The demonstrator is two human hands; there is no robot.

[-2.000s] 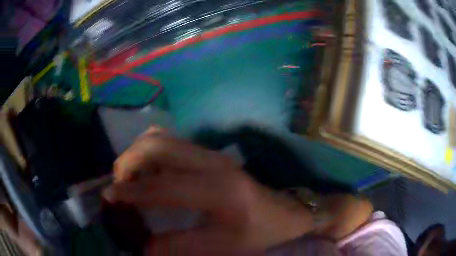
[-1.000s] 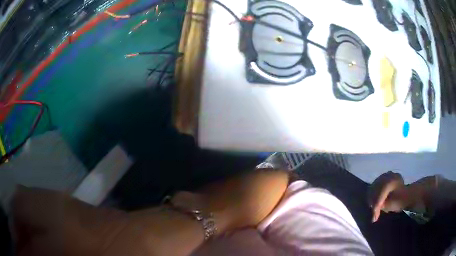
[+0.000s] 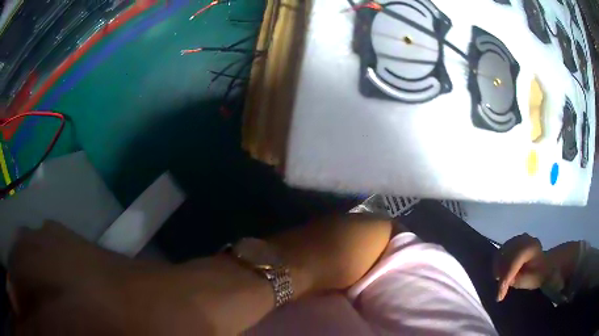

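Observation:
My right arm, with a metal-band watch and pink sleeve, reaches across the bottom to the left. My right hand (image 3: 49, 279) is dark and blurred at the lower left, in front of a pale grey-white housing (image 3: 59, 180); its fingers and any hold are hidden. My left hand is not in view. A plain white block (image 3: 141, 216) stands beside the housing. The white foam tray (image 3: 368, 161) on the right holds several black-framed speakers; a larger-looking one (image 3: 406, 56) and another (image 3: 497, 82) lie face up, a dark lead crossing the first.
Brown cardboard layers (image 3: 268, 98) lie under the foam. Dark lead ends (image 3: 226, 50) stick out over the green mat (image 3: 151, 85). A red and black cable (image 3: 52, 115) is at the left. Shiny dark wrapping is at the upper left. Another person's hand (image 3: 522, 262) is at the lower right.
The view has swung right since the first frame, bringing the tray and another person's hand into fuller view. Since one second ago, the tray has shifted slightly right in the picture; my right arm stays extended left.

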